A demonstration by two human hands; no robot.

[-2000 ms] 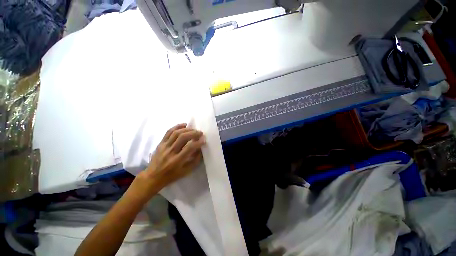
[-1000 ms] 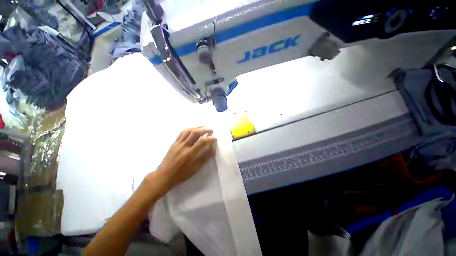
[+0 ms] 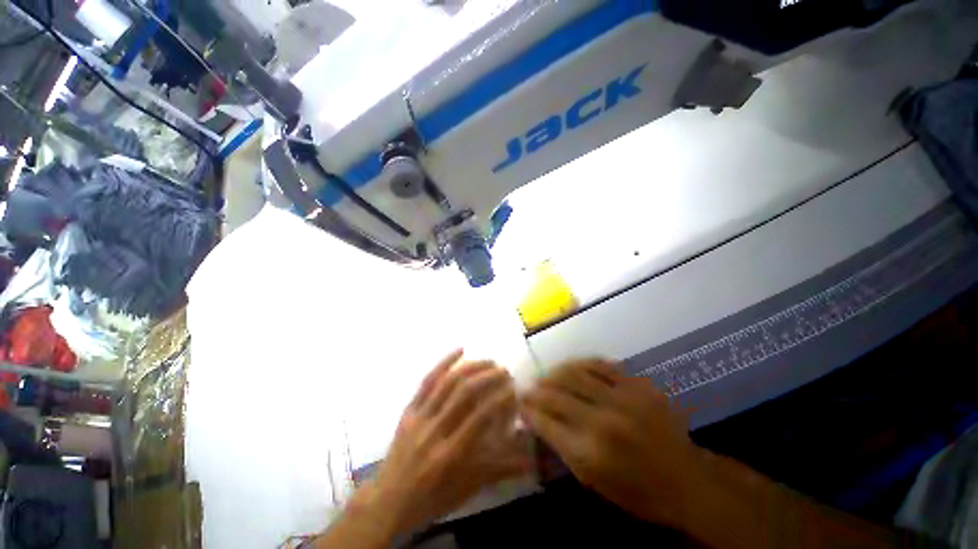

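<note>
The white fabric panel (image 3: 290, 354) lies spread over the bed, left of and in front of the sewing machine (image 3: 450, 107). My left hand (image 3: 456, 434) lies on the panel near its right edge, slightly blurred. My right hand (image 3: 601, 429) is beside it at the panel's right edge; its fingertips meet the cloth close to my left fingers and seem to pinch the edge. The presser foot area is washed out by glare. The yellow block (image 3: 548, 295) sits on the bed just right of the panel edge.
The ruler tape (image 3: 783, 322) runs along the table's front edge at right. Grey-blue cloth (image 3: 949, 134) lies at the far right. Grey-blue bundles (image 3: 129, 231) and taped cardboard (image 3: 161, 429) are at left. Part of a blue rim (image 3: 912, 472) shows at lower right.
My right hand has come into view at the panel's right edge. My left hand has moved down and right in the picture. The view has tilted and shifted left, showing more of the left side.
</note>
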